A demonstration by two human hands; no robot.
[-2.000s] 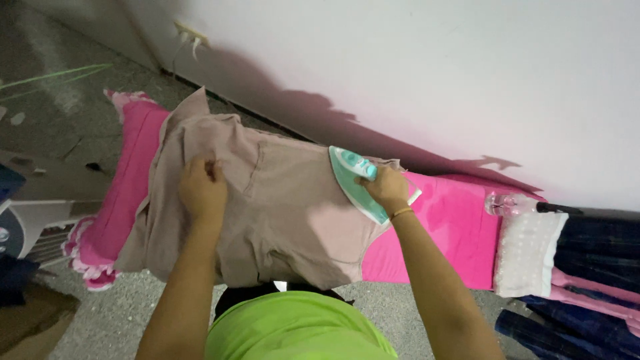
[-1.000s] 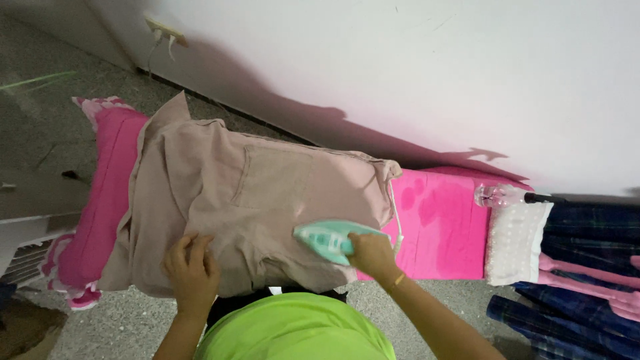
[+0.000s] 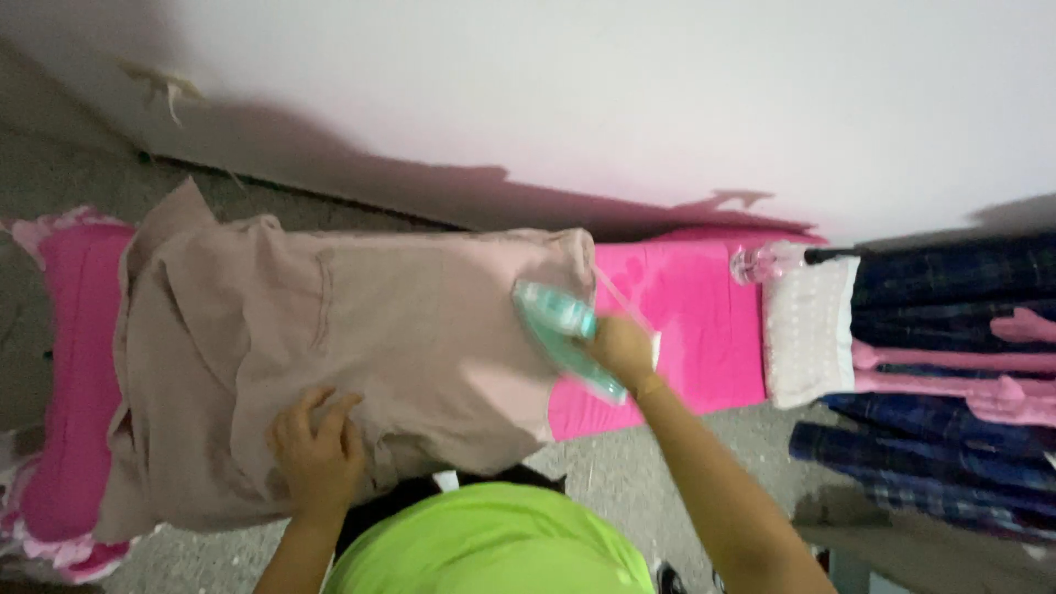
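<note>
A beige cloth garment (image 3: 412, 313) with a stitched seam lies spread over a pink padded ironing board (image 3: 685, 322). My right hand (image 3: 623, 351) grips a teal and white clothes iron (image 3: 561, 334), blurred by motion, at the right end of the garment; its heel reaches over the pink cover. Whether its soleplate touches the cloth cannot be told. A pale cord runs beside the iron. My left hand (image 3: 318, 441) rests on the garment near its lower edge, fingers spread, holding nothing.
A clear spray bottle (image 3: 767, 262) with a black part lies by a white textured cloth (image 3: 808, 330) at the board's right end. Beyond are dark blue plaid garments (image 3: 949, 285) and pink rods (image 3: 932, 359). A white wall (image 3: 577, 99) with an outlet (image 3: 161, 80) runs behind the board.
The iron has moved from the garment's lower part up and right, towards its right end, since one second ago. Two seconds ago my left hand was higher on the garment, its fingers curled.
</note>
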